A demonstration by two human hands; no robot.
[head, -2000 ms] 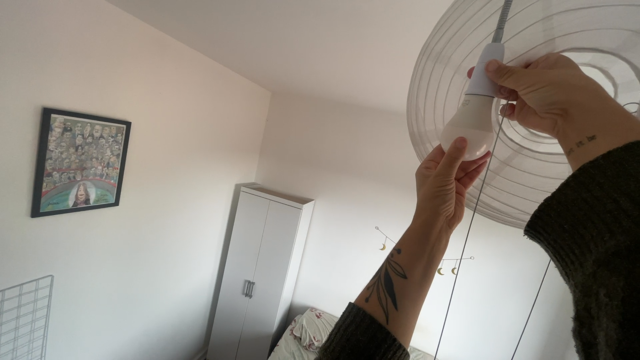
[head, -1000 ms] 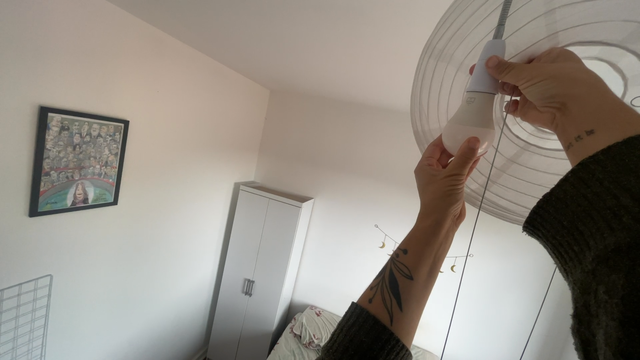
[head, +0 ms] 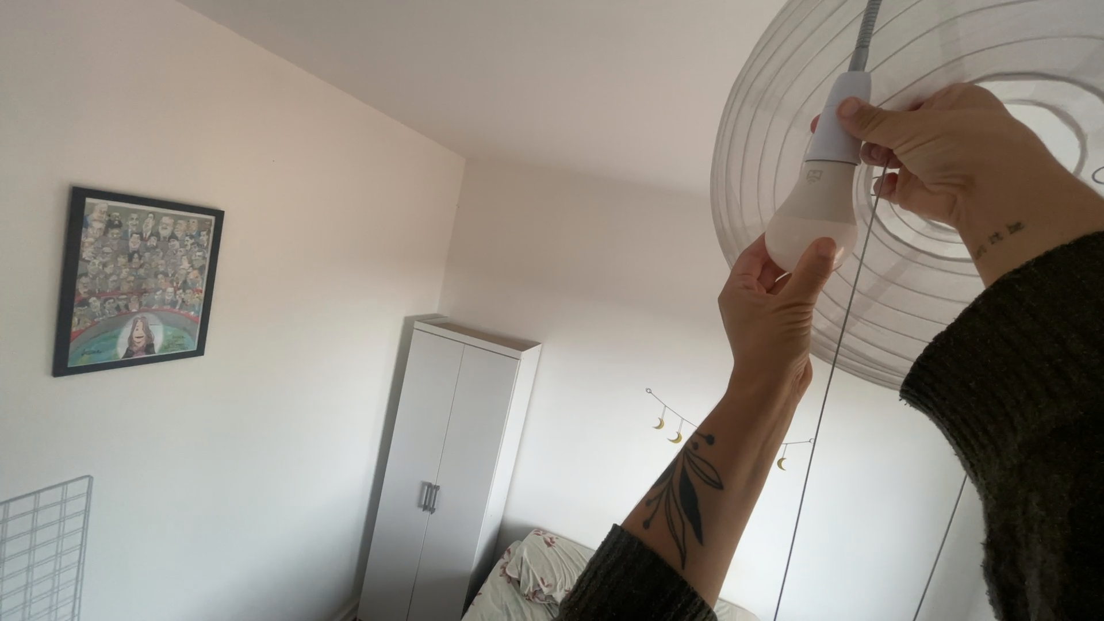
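A white light bulb (head: 815, 207) hangs tilted at the upper right, its base inside a white lamp socket (head: 843, 121) on a grey cord (head: 866, 34). My left hand (head: 772, 302) grips the bulb's rounded frosted end from below, thumb on the near side. Around the socket, my right hand (head: 957, 147) is closed, its thumb on the front and the fingers partly hidden behind. Beyond both hands is a round white ribbed paper lampshade (head: 759, 164), partly cut off by the frame.
Thin cords (head: 819, 423) run down beside my left forearm. Farther off stand a white wardrobe (head: 448, 466) and a bed with floral bedding (head: 548, 565). A framed picture (head: 138, 280) and a moon garland (head: 677, 431) hang on the walls. At lower left is a wire grid (head: 47, 543).
My left hand has changed its grip on the bulb, with the thumb now lower at its rounded end. My right hand stays on the socket.
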